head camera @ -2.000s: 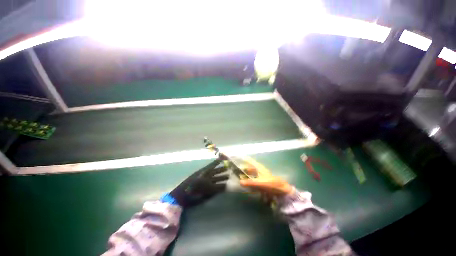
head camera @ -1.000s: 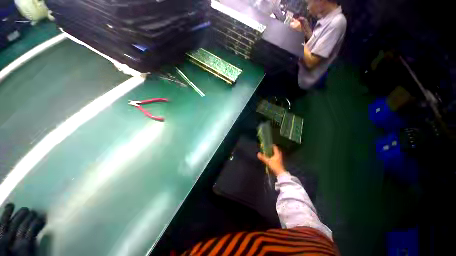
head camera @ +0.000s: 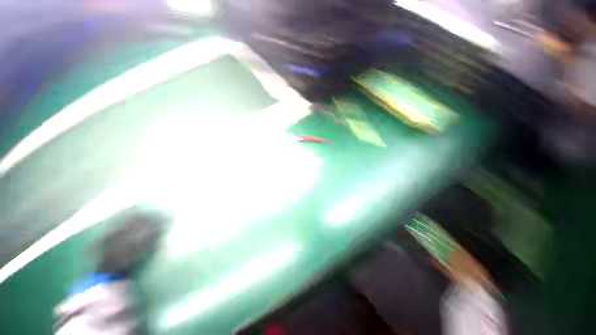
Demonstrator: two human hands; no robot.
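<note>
The picture is strongly blurred. My right hand (head camera: 467, 267) is past the bench's right edge and holds a green PCB panel (head camera: 431, 237) by its near end. My left hand (head camera: 132, 237), in a black glove with a blue cuff (head camera: 97, 281), is over the bench at the lower left; its fingers are too blurred to make out. Green stacked PCB panels (head camera: 406, 99) lie at the bench's right rear, with a narrow pale strip (head camera: 359, 122) beside them. One red handle of the pliers (head camera: 312, 139) shows; glare hides the rest.
A dark tray stack (head camera: 307, 39) stands at the rear. White conveyor rails (head camera: 131, 78) border the belt at left. More green boards (head camera: 513, 212) lie low beyond the bench's right edge. A person (head camera: 575, 78) is blurred at the upper right. Strong glare covers mid-bench.
The view has swung left, so bench items appear further right. My right hand still holds a panel beyond the bench edge. More of my left hand and its cuff now show.
</note>
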